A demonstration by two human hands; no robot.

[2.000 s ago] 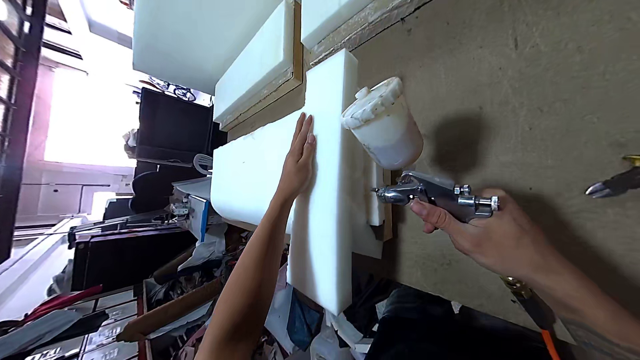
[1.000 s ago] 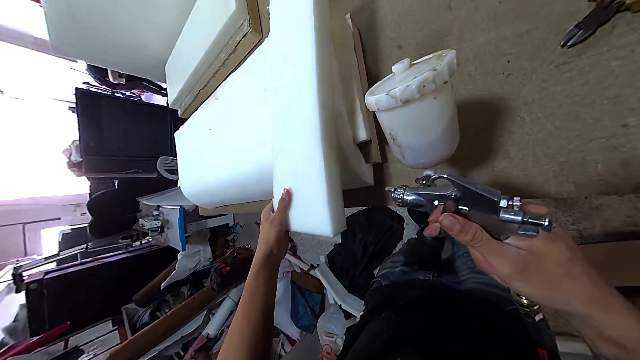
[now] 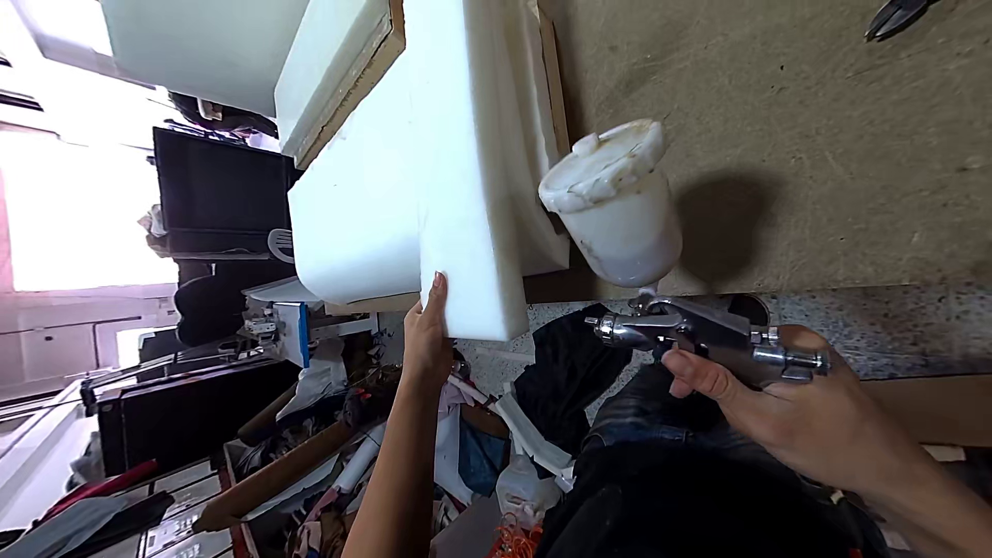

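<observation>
My left hand (image 3: 428,329) grips the near end of a long white foam strip (image 3: 457,178), thumb on its upper face; the fingers underneath are hidden. That strip lies along a wider white foam piece (image 3: 360,209) with a rounded corner. My right hand (image 3: 744,395) is closed around the handle of a metal gravity-feed spray gun (image 3: 690,329). Its stained white plastic cup (image 3: 616,209) stands above the body, and the nozzle points left toward the strip's near end. No spray can be made out.
Foam on a wooden board (image 3: 349,85) lies at the upper left of the brown worktable (image 3: 821,155). Pliers (image 3: 895,19) rest near its top right. Below the table edge are fabric scraps, a translucent plastic jug (image 3: 527,488), an orange coiled hose (image 3: 515,539) and dark cloth (image 3: 577,360).
My left hand has gone from lying flat on the foam strip's side to gripping its near end. The spray gun, still in my right hand, is now beyond the table's near edge. The view has shifted.
</observation>
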